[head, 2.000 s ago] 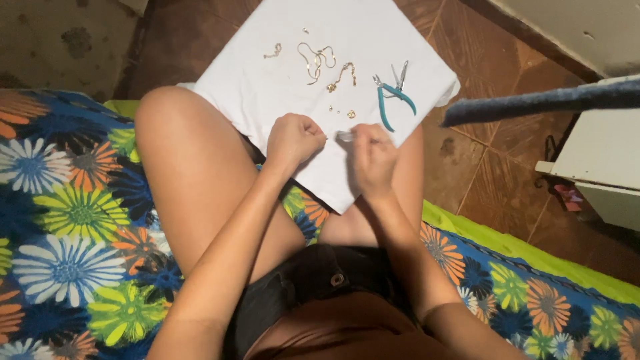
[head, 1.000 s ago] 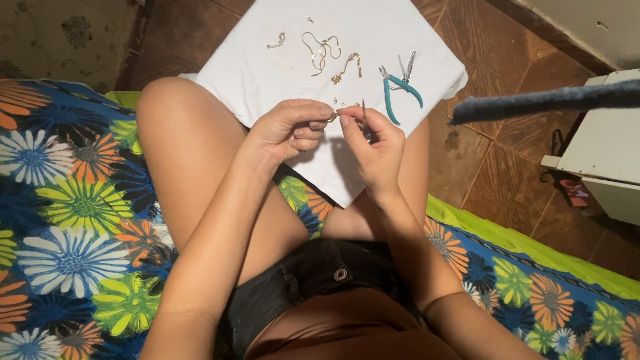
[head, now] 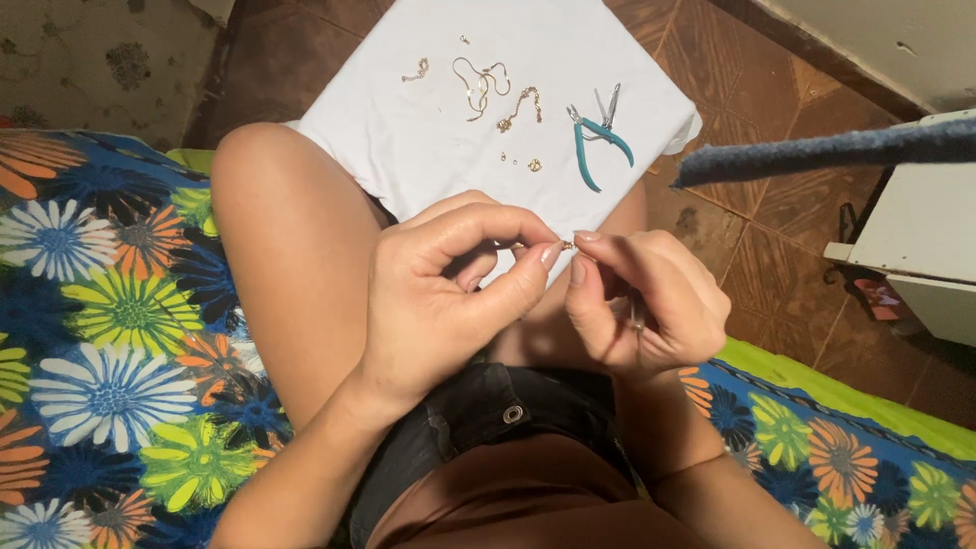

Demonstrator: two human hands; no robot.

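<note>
My left hand (head: pixel 473 282) pinches one end of a tiny gold-coloured jewelry piece (head: pixel 568 245) between thumb and forefinger. Close against it, the thumb and forefinger of my right hand (head: pixel 648 297) meet the piece's other side. A slim metal tool (head: pixel 637 313) is tucked in my right palm, mostly hidden. Beyond the hands, on a white cloth-covered surface (head: pixel 366 114), lie a thin gold-coloured chain (head: pixel 482 84), a chunkier chain (head: pixel 530 99), a short chain piece (head: pixel 417 71), a small round charm (head: pixel 534 165) and pliers with teal handles (head: pixel 591 145), beside a slender metal tool (head: pixel 612 105).
My bare legs flank the white surface. A flower-patterned cover (head: pixel 114 389) lies on both sides under me. A dark fuzzy bar (head: pixel 823 152) reaches in from the right, above the brown tiled floor (head: pixel 770 91). White furniture (head: pixel 915 229) stands at the right edge.
Two seconds ago my hands were apart low over the cloth; they have come together at the small piece and now look larger, nearer the camera.
</note>
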